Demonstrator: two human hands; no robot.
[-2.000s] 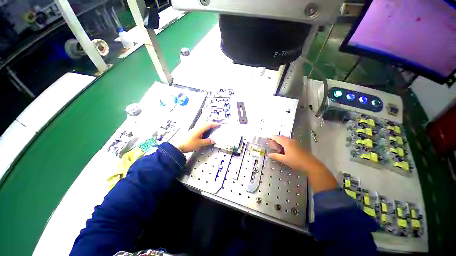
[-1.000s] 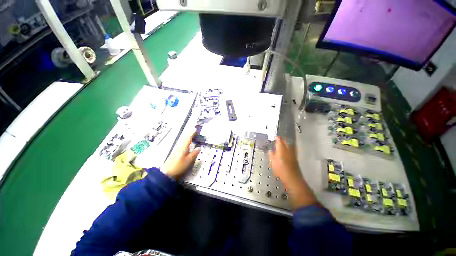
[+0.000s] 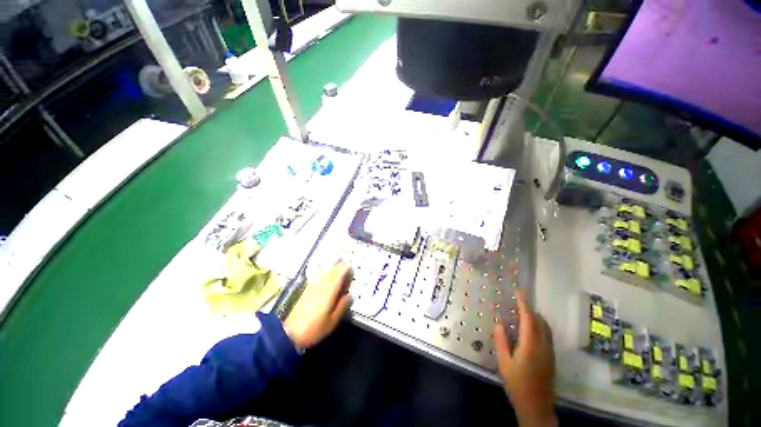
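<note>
A bright, overexposed part with a dark edge sits in the fixture (image 3: 440,275) on the perforated metal plate (image 3: 477,310), under the black laser head (image 3: 464,60). Glare hides its detail. My left hand (image 3: 317,307) is at the plate's front left edge, fingers apart, with nothing seen in it. My right hand (image 3: 527,354) is over the plate's front right edge, thumb and fingers apart, also empty. Neither hand touches the fixture.
Circuit board assemblies with yellow blocks (image 3: 632,267) stand in rows at right, below the control panel (image 3: 616,170). A yellow cloth (image 3: 242,282) and a small green board (image 3: 268,234) lie at left. The monitor (image 3: 686,62) is upper right.
Both hands have drawn back from the fixture toward the plate's front edge, the right one also outward. The bright part stays in the fixture. The camera view has shifted.
</note>
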